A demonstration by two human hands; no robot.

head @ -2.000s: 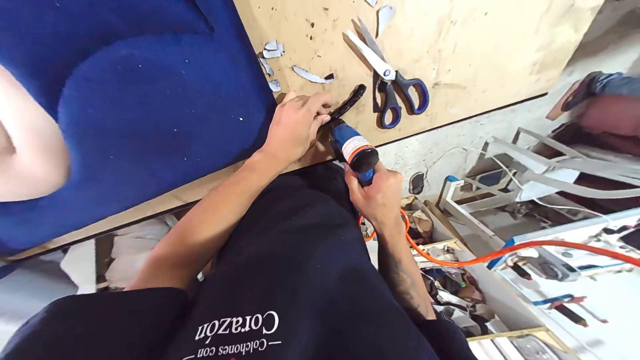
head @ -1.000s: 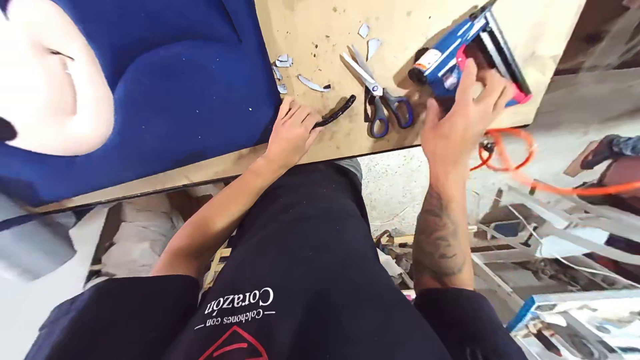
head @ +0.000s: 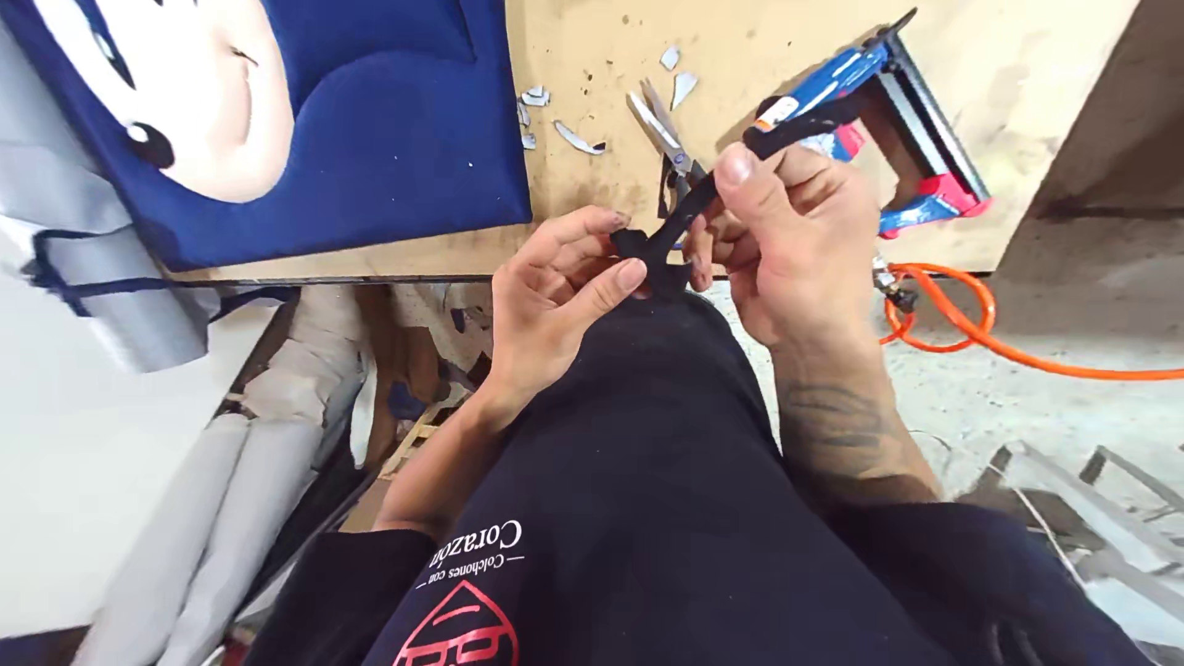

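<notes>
A narrow black strip, seemingly fabric-covered, (head: 686, 211) is stretched slantwise between both hands above the table's front edge. My left hand (head: 564, 287) pinches its lower end between thumb and fingers. My right hand (head: 800, 222) grips it farther up, thumb on top, and the upper end sticks out past the thumb. Behind that end a blue pneumatic stapler (head: 832, 79) with red parts lies on the table. Scissors with dark handles (head: 668, 134) lie partly open beyond the strip, their handles partly hidden by it and my right hand.
A blue padded panel with a cartoon face (head: 416, 157) lies on the wooden table (head: 592, 65) at left. White scraps (head: 578, 139) lie near the scissors. An orange air hose (head: 971, 328) hangs at the table's right edge. Grey rolls (head: 213, 499) stand below left; metal frames (head: 1082, 499) are below right.
My right hand has let go of the stapler, set down on the table at right, and has come back to grip the black strip. Both hands now hold the strip raised over the table edge.
</notes>
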